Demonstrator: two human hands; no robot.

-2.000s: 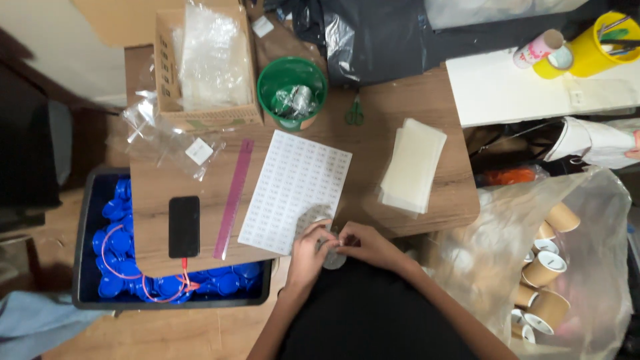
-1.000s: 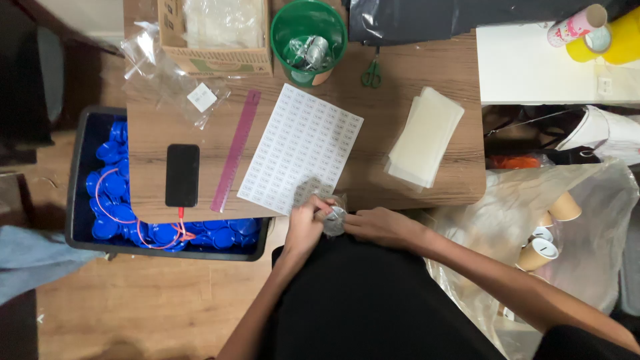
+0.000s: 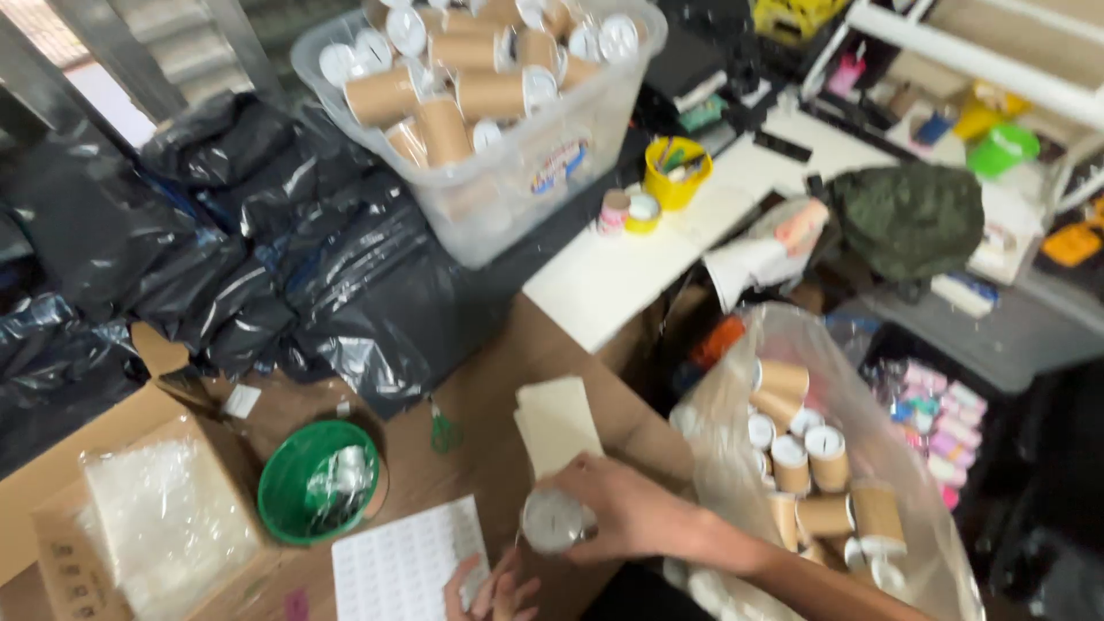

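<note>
My right hand [image 3: 617, 509] grips a round item with a greyish, slotted end [image 3: 556, 520], apparently a capped tube; the image is blurred. Just left of it and lower, at the bottom edge, my left hand [image 3: 492, 595] has its fingers apart, partly out of view. The white sheet of printed labels [image 3: 405, 556] lies on the wooden table, beside and partly behind my left hand. Behind my right hand is a stack of cream rectangular sheets [image 3: 559, 423]. Green-handled scissors [image 3: 445, 429] lie between the stack and a green bucket [image 3: 319, 483] with shiny contents.
A cardboard box [image 3: 233, 522] of clear plastic bags stands at left. Black plastic bags [image 3: 259, 233] cover the area behind. A clear bin [image 3: 509, 164] of capped cardboard tubes stands at the back; a plastic bag [image 3: 707, 483] holds more at right. A white board [image 3: 638, 267] adjoins the table.
The view has swung far up and to the right, bringing the bin of tubes into sight. My hands, together over the round item before, are now apart, with it in my right hand.
</note>
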